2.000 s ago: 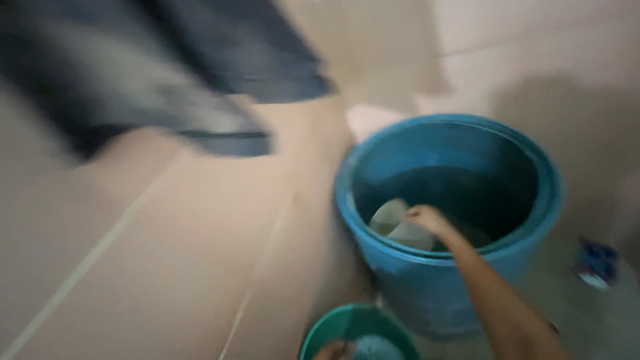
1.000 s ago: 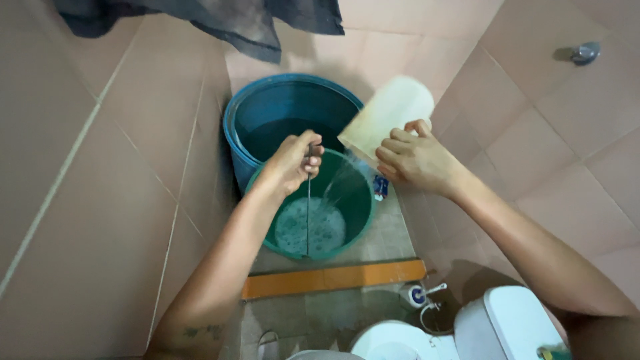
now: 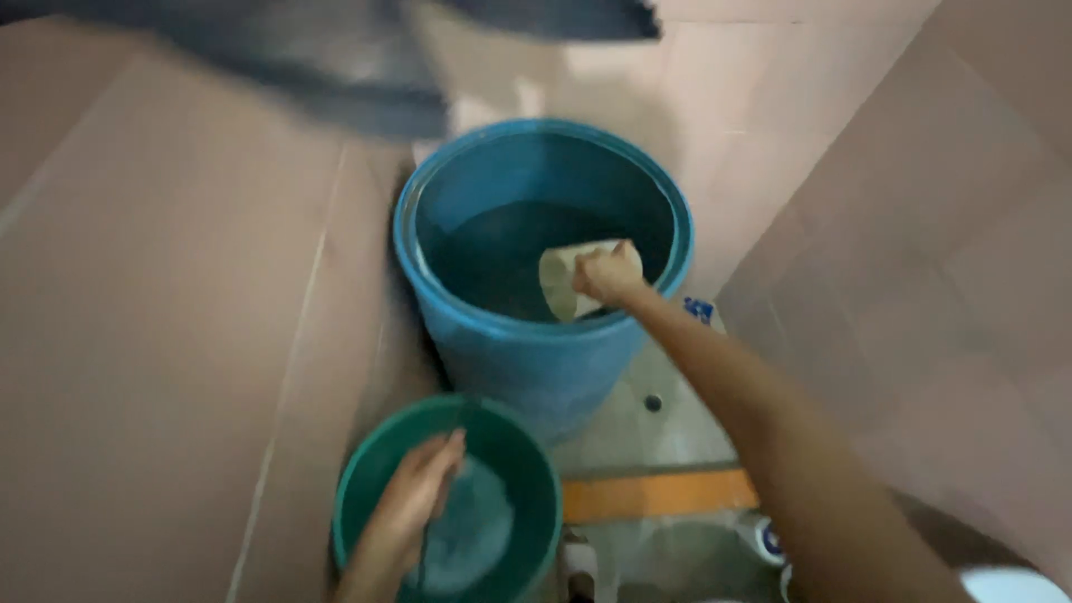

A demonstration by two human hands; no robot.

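My right hand (image 3: 609, 275) grips a whitish plastic dipper (image 3: 559, 280), tilted on its side inside the large blue plastic drum (image 3: 536, 368), near the drum's front right wall. Dark water (image 3: 502, 251) lies in the drum. Lower left, my left hand (image 3: 423, 481) is closed on the thin wire handle of a green plastic bucket (image 3: 548, 494), above the bucket's opening. Cloudy water (image 3: 473, 523) shows in the bucket, which stands in front of the drum.
Dark cloth (image 3: 368, 100) hangs at the upper left, blurred. Tiled walls (image 3: 193, 335) rise on both sides. An orange ledge (image 3: 662, 496) crosses the floor, with a drain hole (image 3: 653, 404) beyond it. A blue packet (image 3: 698, 310) lies right of the drum. A white rim (image 3: 1009, 584) shows lower right.
One second ago my right hand poured water from the dipper into the green bucket; now hand and dipper are inside the drum. My left hand remains at the bucket's handle. The view has shifted.
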